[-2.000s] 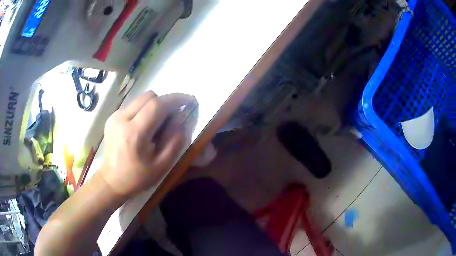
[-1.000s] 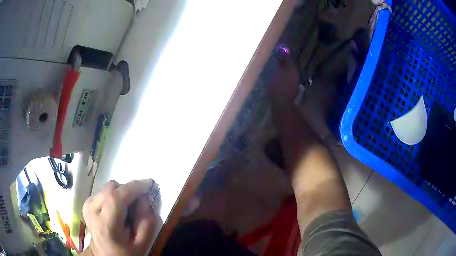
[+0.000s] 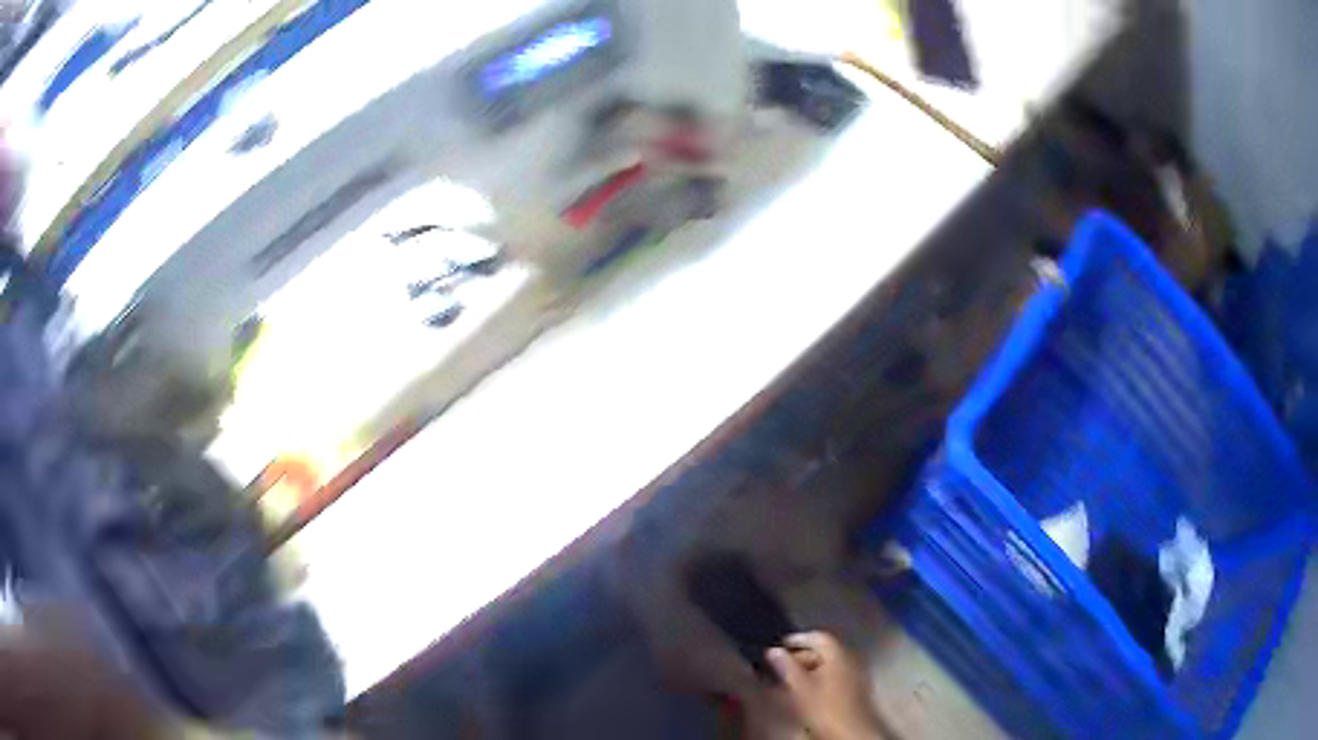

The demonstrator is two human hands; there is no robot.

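Note:
Bunched dark grey-blue cloth lies at the left, blurred, beside the white sewing machine. My left hand is a brown blur cut off at the lower left corner, by the cloth; its fingers cannot be made out. My right hand is small at the bottom, below the table edge, with its fingers curled. Its fingertips overlap the lower end of a dark oblong thing; whether they touch it cannot be told.
A blue plastic basket stands at the right below the table, with pale pieces and dark cloth inside. Dark-handled scissors lie behind the machine arm. The white table runs diagonally, its front edge facing the basket. A blue display is on the machine.
The view has swung, bringing the dark cloth and more of the basket in. My left hand has gone from the tabletop to the lower left corner. My right hand now shows lower down.

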